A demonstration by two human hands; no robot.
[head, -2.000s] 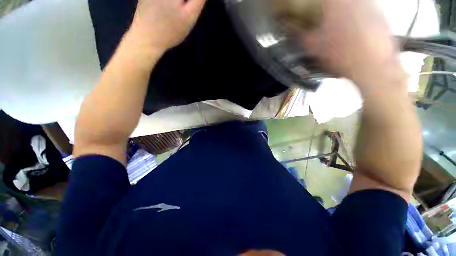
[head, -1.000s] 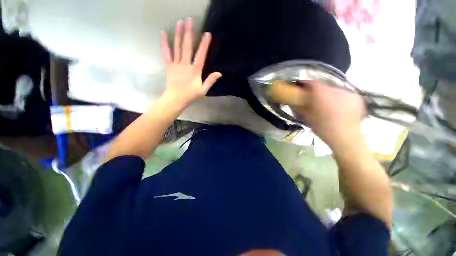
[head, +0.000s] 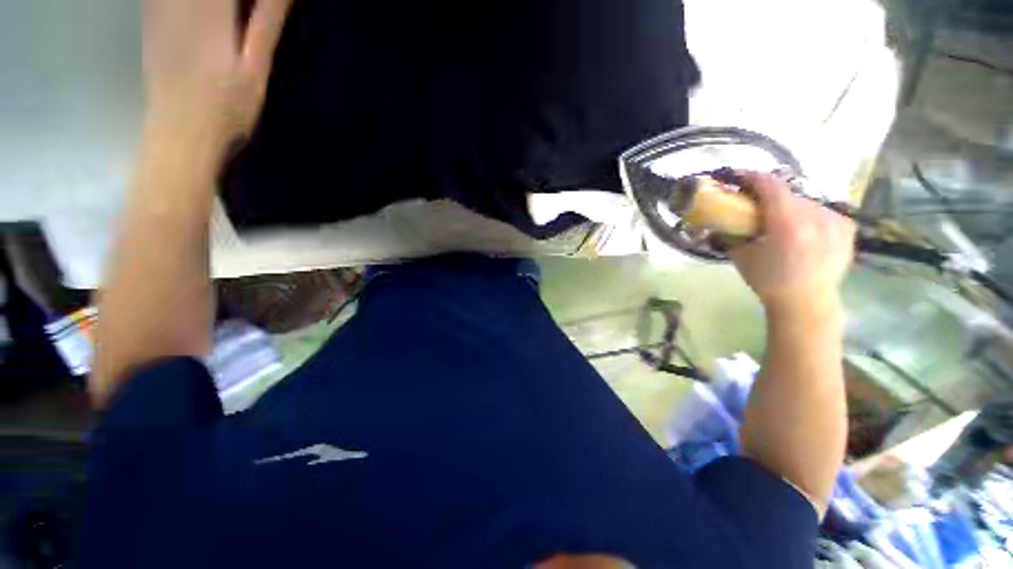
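Observation:
The black garment point(head: 467, 100) lies spread on the off-white padded pressing table point(head: 389, 239), its near edge uneven along the table's front. My right hand point(head: 794, 239) grips the tan handle of the silver steam iron point(head: 716, 145), which is at the right of the garment, its pointed tip toward the cloth. Whether the iron rests on the table or is lifted I cannot tell. My left hand point(head: 211, 67) is at the garment's left edge, blurred and cut off by the top of the picture; its fingertips are hidden.
The iron's hose point(head: 905, 250) runs off to the right. White cloth point(head: 778, 67) lies beyond the iron. Blue and white cloth bundles point(head: 922, 528) are at the lower right. A dark metal frame point(head: 663, 333) stands on the green floor point(head: 611, 317).
The iron has moved right, off the middle of the black garment to its right side. My left hand has moved left and up. The garment appears further left and more spread.

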